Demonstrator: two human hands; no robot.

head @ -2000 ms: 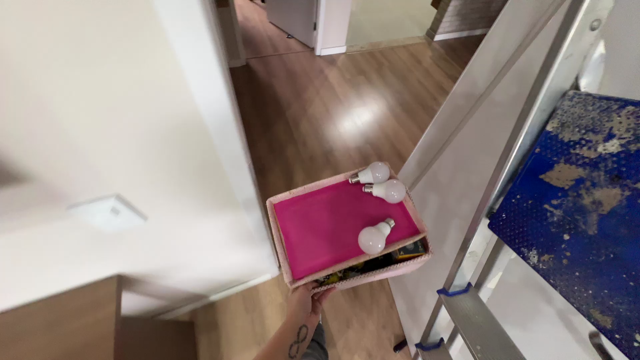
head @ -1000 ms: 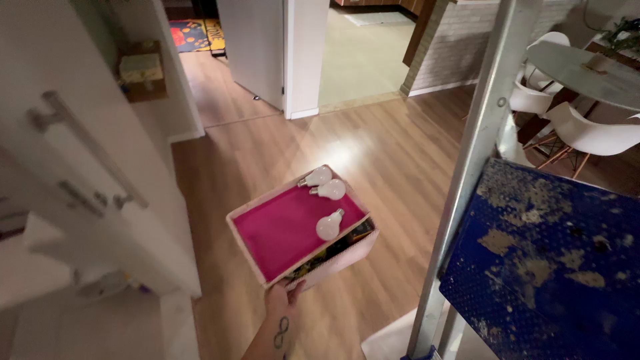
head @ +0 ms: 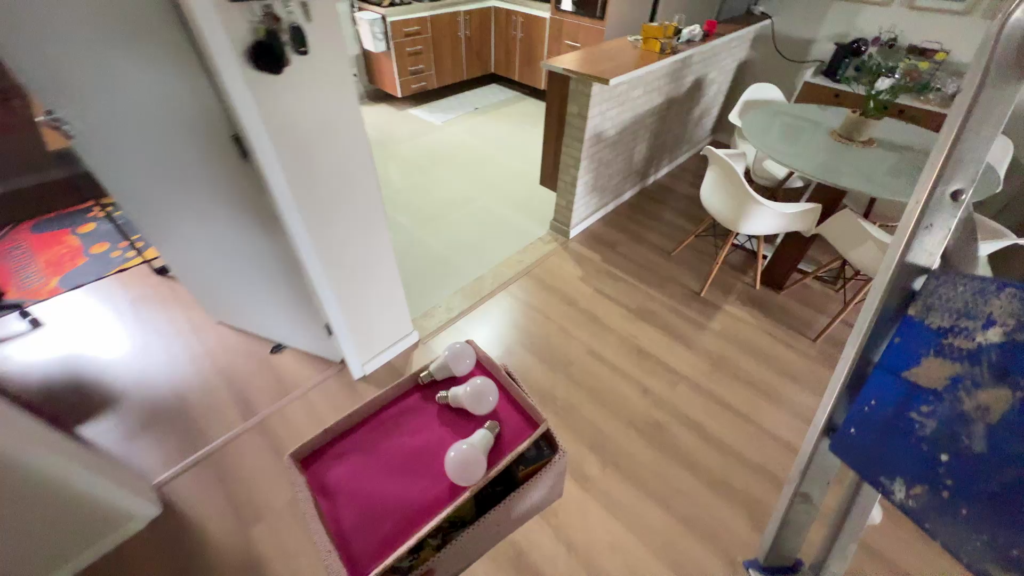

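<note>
Near the bottom of the head view is a pale box with a magenta-lined lid or tray (head: 384,472) resting on it, slightly askew. Three white light bulbs lie on the magenta surface: one at the far corner (head: 453,362), one just beside it (head: 474,396), and a third nearer the long edge (head: 467,462). Through the gap beneath the tray, dark and yellowish items show inside the box. Neither my left hand nor my right hand appears in the current frame; whatever supports the box is out of sight.
A metal stepladder (head: 888,304) with a blue, paint-spattered platform (head: 944,408) stands at the right. Beyond it are white chairs (head: 744,196) around a round glass table (head: 832,148). A half-open white door (head: 200,200) and its frame are at the left, a brick half wall (head: 648,120) behind.
The view has swung up toward the kitchen and dining area. The hand with a forearm tattoo, seen earlier at the box's near edge, is out of frame. The bulbs still lie on the tray.
</note>
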